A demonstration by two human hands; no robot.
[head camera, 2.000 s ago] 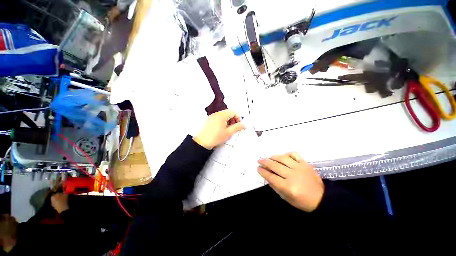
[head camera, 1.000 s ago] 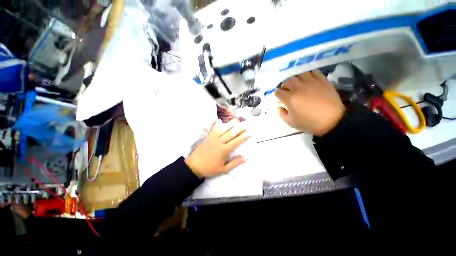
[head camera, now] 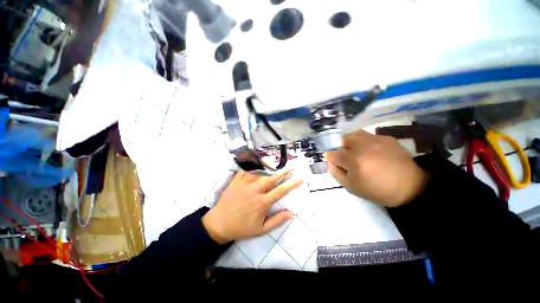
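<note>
The white quilted panel (head camera: pixel 269 245) with dark stitch lines lies on the machine table, its upper part under the left end of the white sewing machine head (head camera: pixel 379 53). My left hand (head camera: pixel 251 204) lies on the panel with fingers spread, fingertips just below the needle area. My right hand (head camera: pixel 376 168) is beside the presser foot area (head camera: pixel 317 157), to its right, with bent fingers; its fingertips are partly hidden behind the machine parts, so I cannot tell if it holds anything. A little maroon shows near the needle.
Scissors with a red and a yellow handle (head camera: pixel 509 157) lie at the right beside dark scraps (head camera: pixel 441 133). A measuring strip (head camera: pixel 373 253) runs along the table's front edge. A brown taped cardboard surface (head camera: pixel 112 207) and more white fabric (head camera: pixel 97 100) are at the left.
My head view has come closer to the machine. My right hand has moved from the front of the table to beside the needle area. My left hand has flattened on the panel with spread fingers.
</note>
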